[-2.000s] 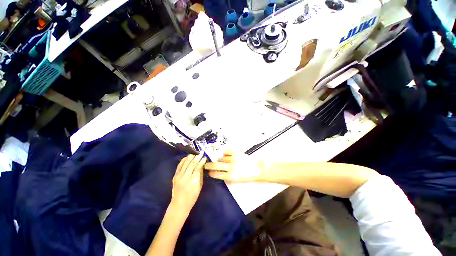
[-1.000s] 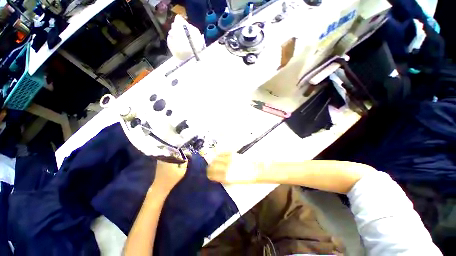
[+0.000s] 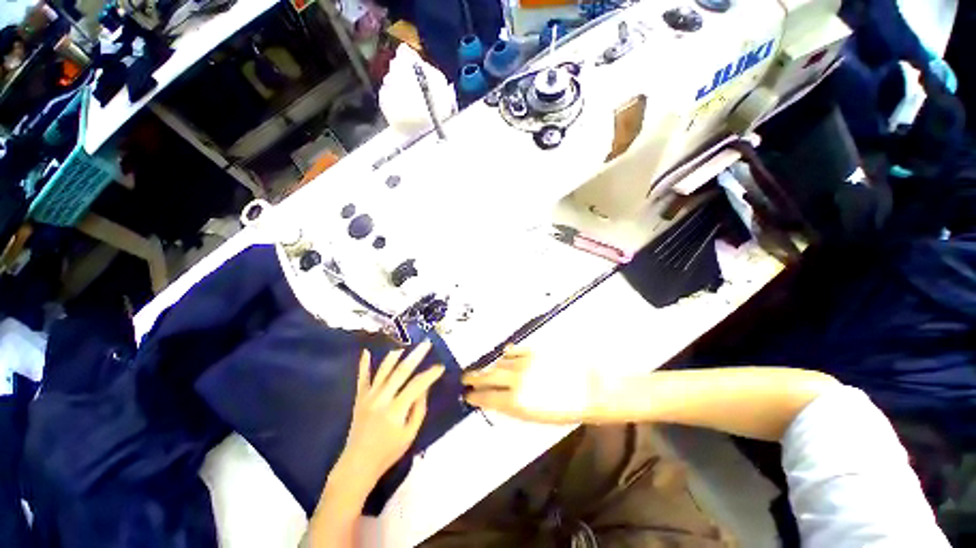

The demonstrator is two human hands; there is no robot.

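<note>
A dark navy garment piece [image 3: 289, 391] lies on the white machine bed, its edge under the needle area [image 3: 426, 313] of the cream-white JUKI sewing machine [image 3: 599, 128]. My left hand [image 3: 394, 405] lies flat on the cloth with its fingers spread, just below the needle area. My right hand [image 3: 524, 387] is at the cloth's right edge, its fingertips together on that edge; the thumb side is partly hidden. More navy cloth drapes off the bed to the left.
Pink-red snips [image 3: 591, 245] and a black cloth bundle [image 3: 672, 265] lie on the bed at right. Blue thread cones [image 3: 501, 59] stand behind the machine. A teal basket [image 3: 73, 187] is at far left. Dark cloth is heaped at right [image 3: 878, 310].
My left hand was bunched by the needle a second ago; its fingers are now spread flat on the cloth, further right. My right hand has moved slightly down, onto the cloth's edge.
</note>
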